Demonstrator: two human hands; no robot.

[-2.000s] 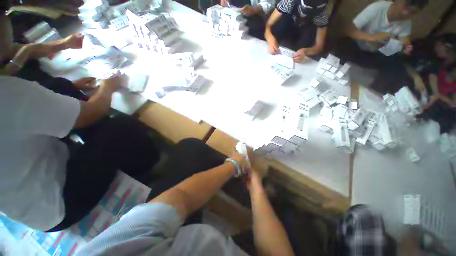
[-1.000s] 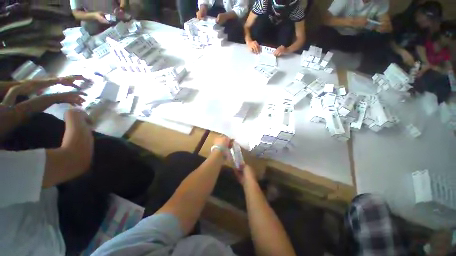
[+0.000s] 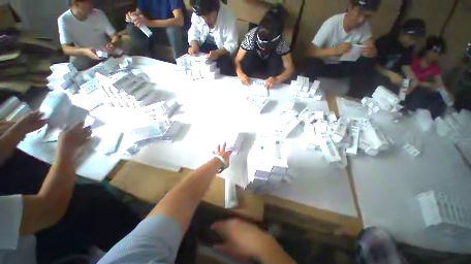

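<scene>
My left hand (image 3: 222, 154) is stretched over the white table, fingers spread, beside a small flat white carton blank (image 3: 237, 142); whether the fingertips touch it is unclear. A slim white folding carton (image 3: 231, 194) lies at the table's near edge on the brown cardboard, below my left wrist, with no hand on it. My right hand (image 3: 240, 238) is low in front of the edge, blurred, with fingers apart and nothing visible in it. A neat stack of white cartons (image 3: 269, 161) stands just right of my left hand.
Loose finished cartons (image 3: 338, 135) are heaped at the middle right. Cartons and blanks (image 3: 126, 90) cover the left part. A row of cartons (image 3: 443, 209) stands at far right. A neighbour's hands (image 3: 72, 139) handle blanks at left. Several people sit along the far side. Brown cardboard (image 3: 155, 181) edges the table.
The carton earlier held between both hands now lies at the table edge. My left hand has reached forward over the table; my right hand has drawn away from it. The view has tilted up.
</scene>
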